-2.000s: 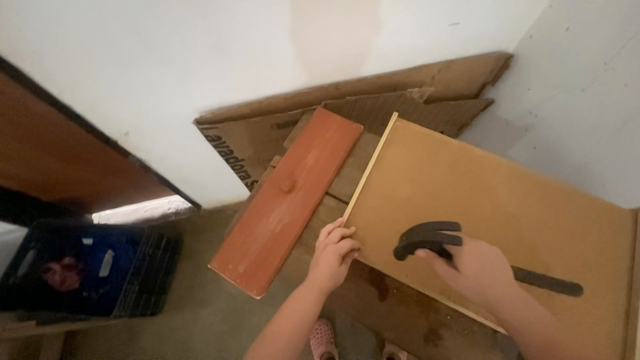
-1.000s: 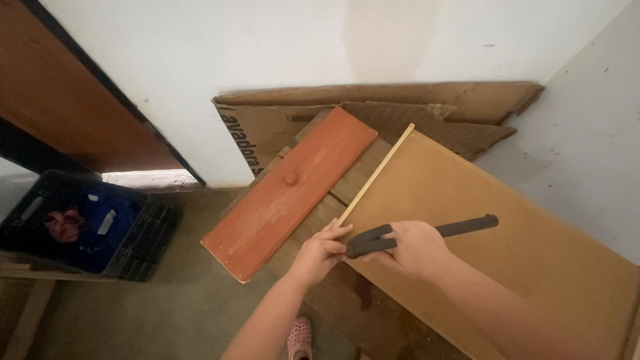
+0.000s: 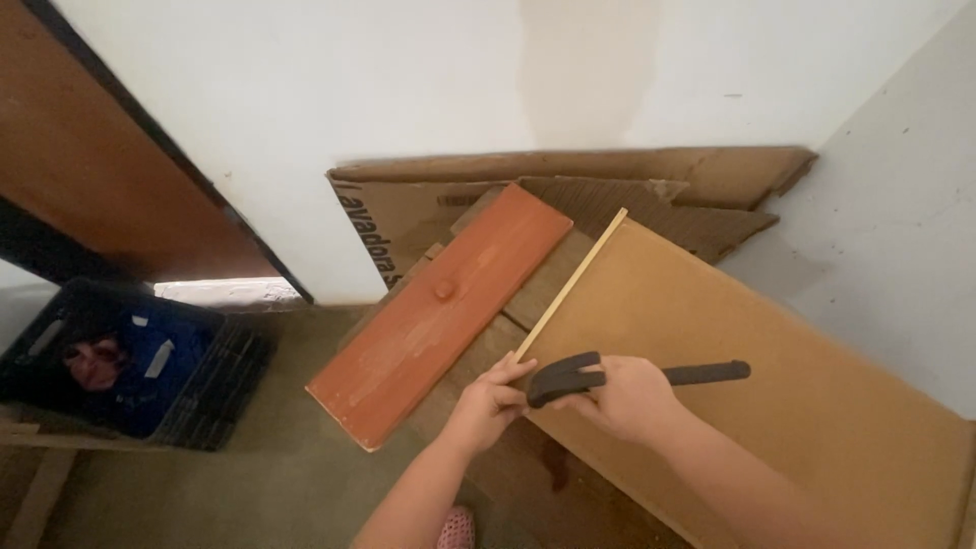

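Note:
My right hand (image 3: 629,396) is closed around a dark claw hammer (image 3: 705,373), close to its head, with the handle pointing right over a brown fibreboard panel (image 3: 747,358). The hammer's head is at the panel's near left corner, beside the fingers of my left hand (image 3: 492,400). That hand grips the near end of a thin pale wooden strip (image 3: 572,286), which runs along the panel's left edge. Whether a nail is between the fingers cannot be seen. Left of the strip lies a reddish-painted wooden drawer front (image 3: 442,320) with a round knob (image 3: 444,290).
Flattened cardboard (image 3: 427,206) bearing print leans on the white wall behind. Worn wooden boards (image 3: 488,354) lie beneath the drawer front. A black plastic crate (image 3: 206,381) with blue contents stands at the left, near a brown door (image 3: 107,152). A pink shoe (image 3: 457,528) shows below.
Two seconds ago the hammer was over the panel, away from my left hand. My right hand has brought it left to the corner. My left hand has stayed at the strip's near end.

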